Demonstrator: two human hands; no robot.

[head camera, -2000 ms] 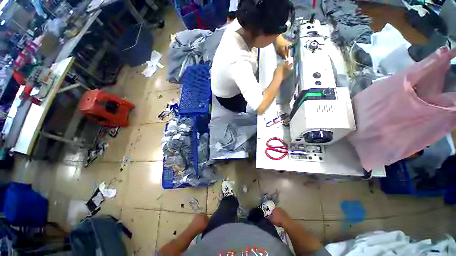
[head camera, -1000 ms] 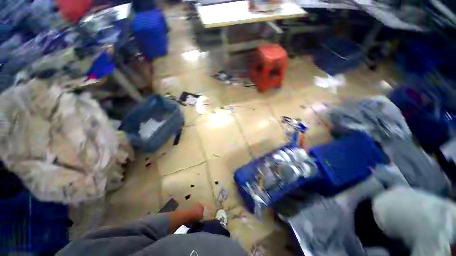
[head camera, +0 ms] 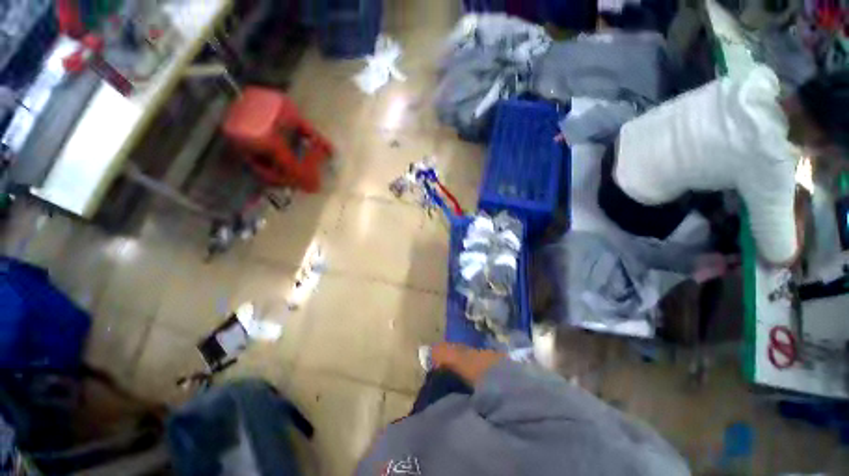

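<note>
My right hand [head camera: 454, 357] is small and blurred at the bottom centre, in front of my grey shirt. Its fingers cannot be made out, and no held thing can be seen. My left hand is not in view. Just beyond my right hand is a blue crate [head camera: 454, 311] on the floor, filled with grey and white cloth pieces [head camera: 489, 260]. An empty-looking blue crate [head camera: 523, 158] stands behind it.
A person in a white top [head camera: 684, 144] sits at a green-edged table [head camera: 777, 367] at right, with red scissors [head camera: 783, 347] on it. A red-orange stool [head camera: 270, 135] stands at left. Grey cloth [head camera: 605, 279], a dark bin [head camera: 237, 428] and scraps [head camera: 223, 344] lie around.
The view has swung right since the previous frame, bringing the seated person and table back into sight. My left hand has left the picture and my right hand has come into view.
</note>
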